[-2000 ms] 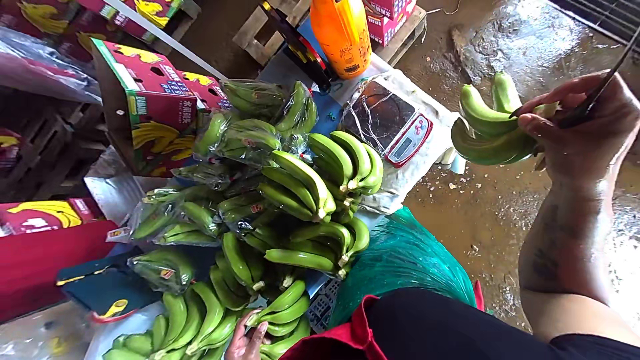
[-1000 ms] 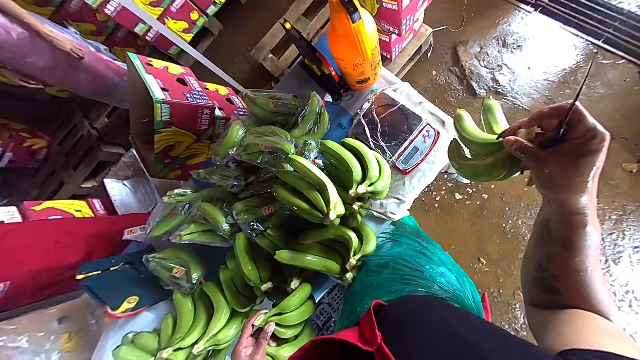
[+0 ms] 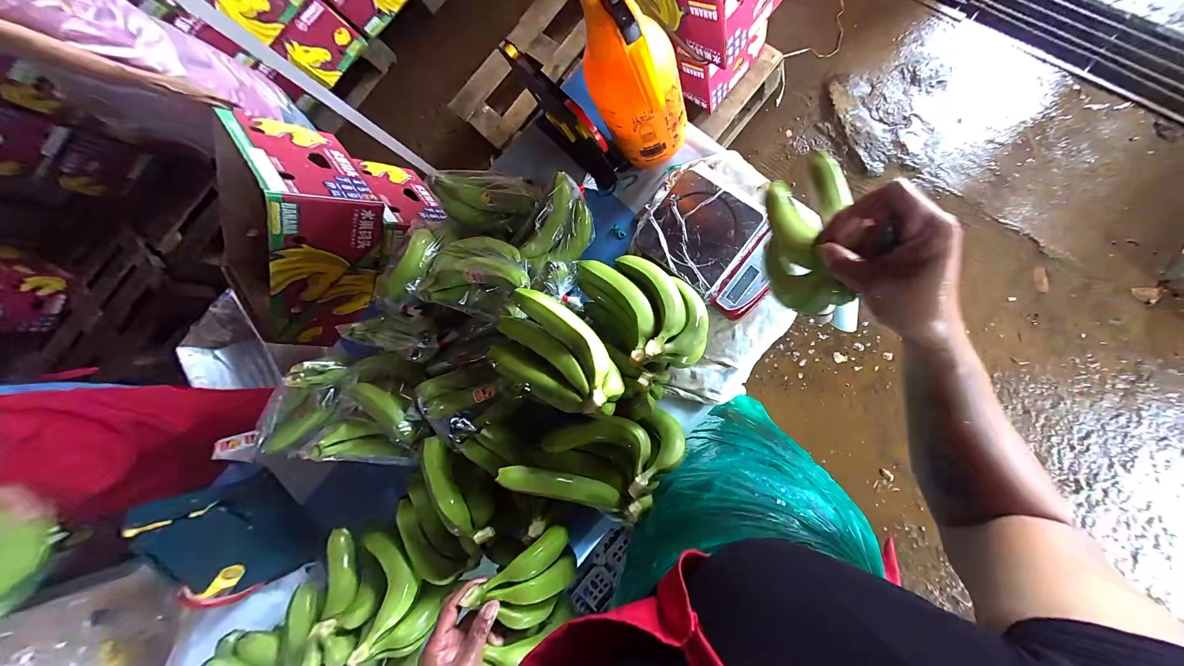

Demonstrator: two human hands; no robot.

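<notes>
My right hand (image 3: 893, 254) is closed around the stem end of a small bunch of green bananas (image 3: 800, 245), held over the wet floor beside the digital scale (image 3: 735, 277). Whether the dark knife is still in that hand cannot be made out. At the bottom edge my left hand (image 3: 460, 629) has its fingers on the stem end of another green banana bunch (image 3: 536, 583). Loose green bunches (image 3: 555, 347) are piled on the table, with plastic-bagged bananas (image 3: 476, 273) behind and to their left.
Banana cartons (image 3: 324, 231) stand beyond the pile at left. An orange bottle (image 3: 638, 88) is behind the scale. Green plastic sheeting (image 3: 740, 490) lies against my front. A person in a red apron (image 3: 120, 453) is at the left edge, with a blurred green thing near. A wooden pallet (image 3: 509, 83) rests on the floor.
My right hand has moved left with the bananas, toward the scale, and has turned; the dark blade seen earlier no longer shows clearly. My left hand remains at the lower bunch.
</notes>
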